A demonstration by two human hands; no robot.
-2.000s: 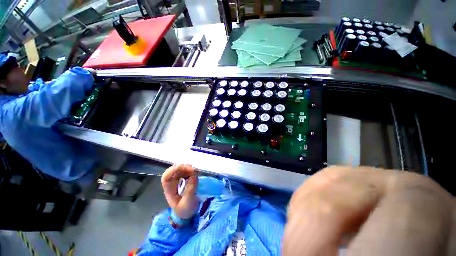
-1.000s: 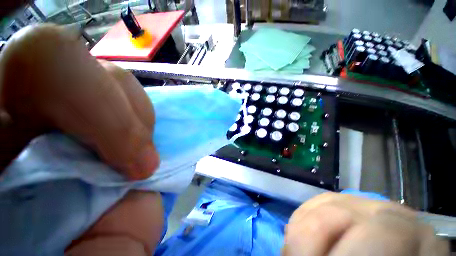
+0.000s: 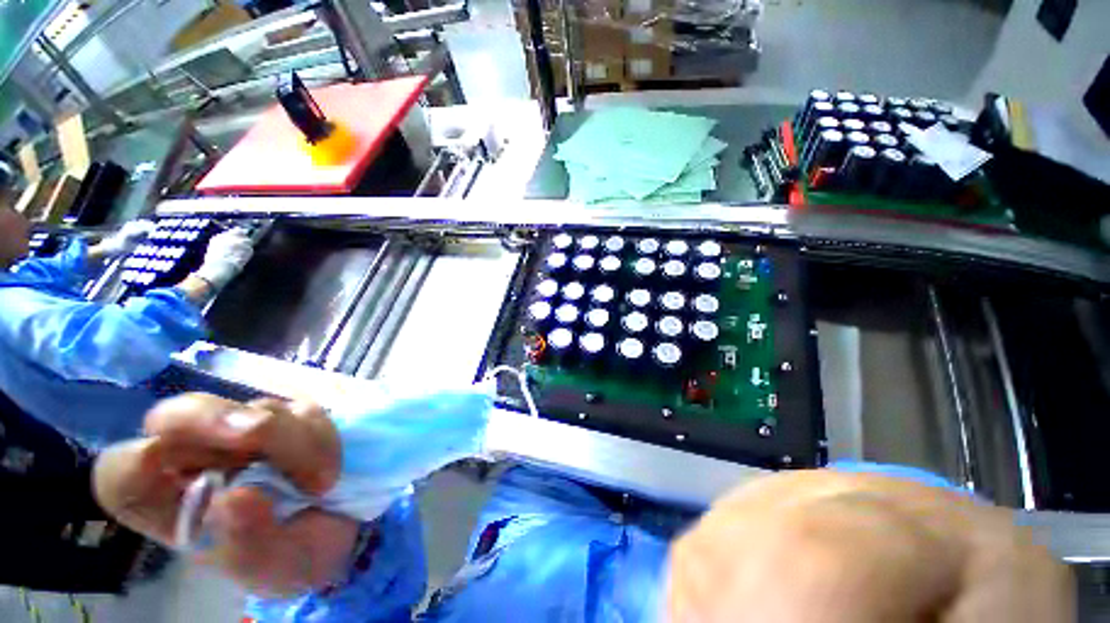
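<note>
A pale blue face mask (image 3: 408,441) with a white ear loop is gripped in my left hand (image 3: 237,487), at the lower left in front of the conveyor. The loop hangs against the near rail. My right hand (image 3: 870,548) is large and blurred at the bottom right, cut off by the edge, with its fingers curled. Whether it holds anything cannot be told. A green circuit board (image 3: 743,353) with rows of black capacitors (image 3: 633,323) sits in a black carrier (image 3: 797,389) on the conveyor beyond my hands.
The silver near rail (image 3: 609,453) crosses in front of me. Behind the conveyor are pale-green sheets (image 3: 639,152), another capacitor board (image 3: 870,140) and a red-topped box (image 3: 377,122) with a yellow and black item. A gloved person (image 3: 73,316) handles a capacitor board at left.
My left hand and the mask have moved down and away from the camera, uncovering the board's left side. The other person's gloved hands are now on a board. My right hand stays at lower right.
</note>
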